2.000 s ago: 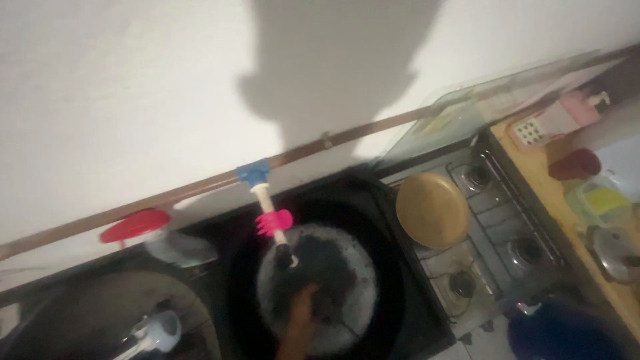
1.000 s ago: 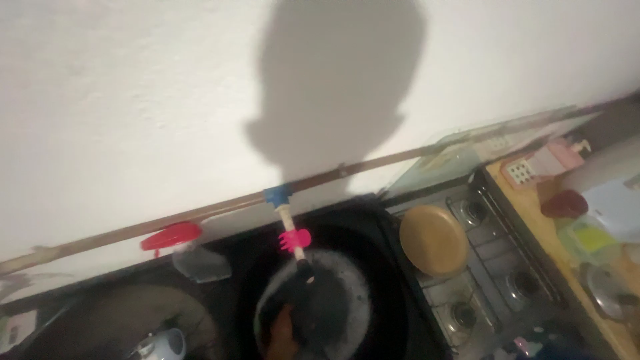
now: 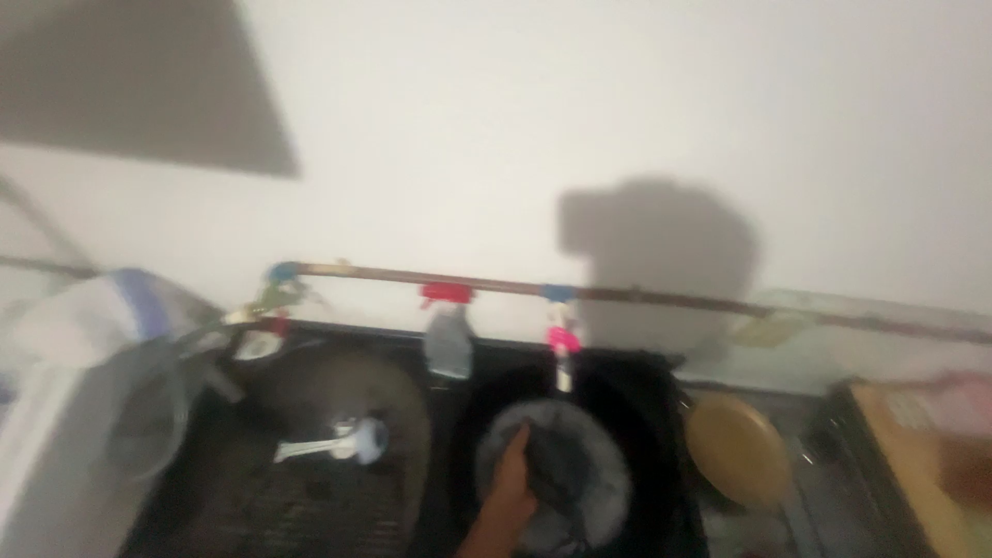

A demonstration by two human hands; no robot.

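Under the wall tap (image 3: 563,341), which has a pink piece on it, a round black basin (image 3: 647,457) holds foamy water (image 3: 612,473). My left hand (image 3: 508,480) reaches into it from the bottom of the view, one finger extended over the foam. A dark, soft-looking shape (image 3: 554,457) lies in the water right beside that hand; blur hides what it is and whether the fingers grip it. My right hand is not in view.
A spray bottle (image 3: 448,341) with a red trigger hangs on the wall pipe (image 3: 496,285). Left is a dark basin (image 3: 349,387) with a white-and-blue utensil (image 3: 341,443). A round tan lid or pan (image 3: 736,449) sits on the stove, beside a wooden counter (image 3: 891,457).
The view has swung far to the left, bringing in the left-hand basin and a clear container. My left hand stays in the black basin's foamy water.
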